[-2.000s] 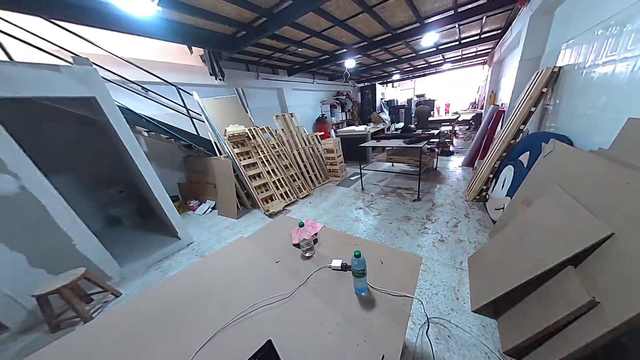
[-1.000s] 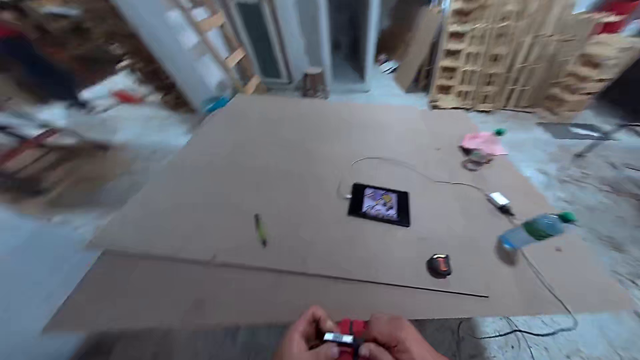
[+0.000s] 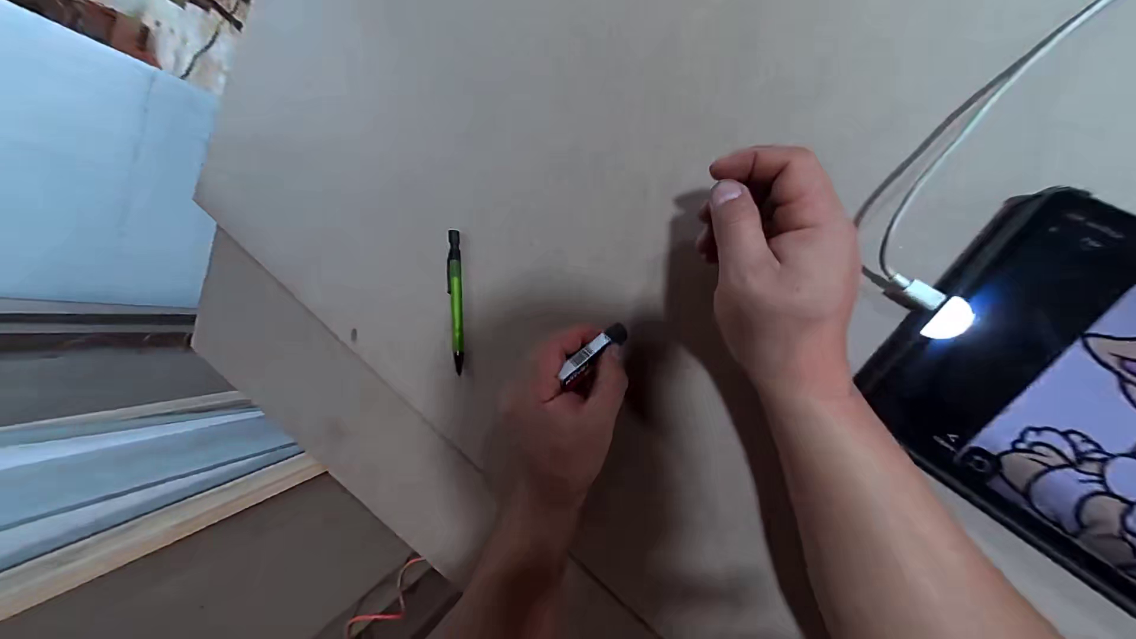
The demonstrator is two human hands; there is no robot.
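My left hand point(image 3: 572, 408) is closed around a small dark stick-shaped object point(image 3: 587, 358) with a white label and a black end; its kind is not clear. Right of it, my right hand point(image 3: 785, 253) hovers over the brown board point(image 3: 568, 177) with its fingers curled and the thumb near the index finger; nothing shows in it. A green mechanical pencil point(image 3: 456, 306) with a black tip lies on the board, left of my left hand. To the right of my right wrist lies a black tablet point(image 3: 985, 346) showing a line drawing, with a white cable point(image 3: 923, 293) plugged into its edge.
A second board point(image 3: 355, 399) lies lower at the near left, its edge running diagonally. Beyond it are pale panels with wooden strips point(image 3: 160, 506) and an orange cord point(image 3: 382, 615). A light blue panel point(image 3: 106, 177) stands at the upper left. The white cable curves across the upper right.
The view has swung down close over the board. One second ago both hands were together at the board's near edge around a small object; now they are apart over the board, the left one holding a small dark object.
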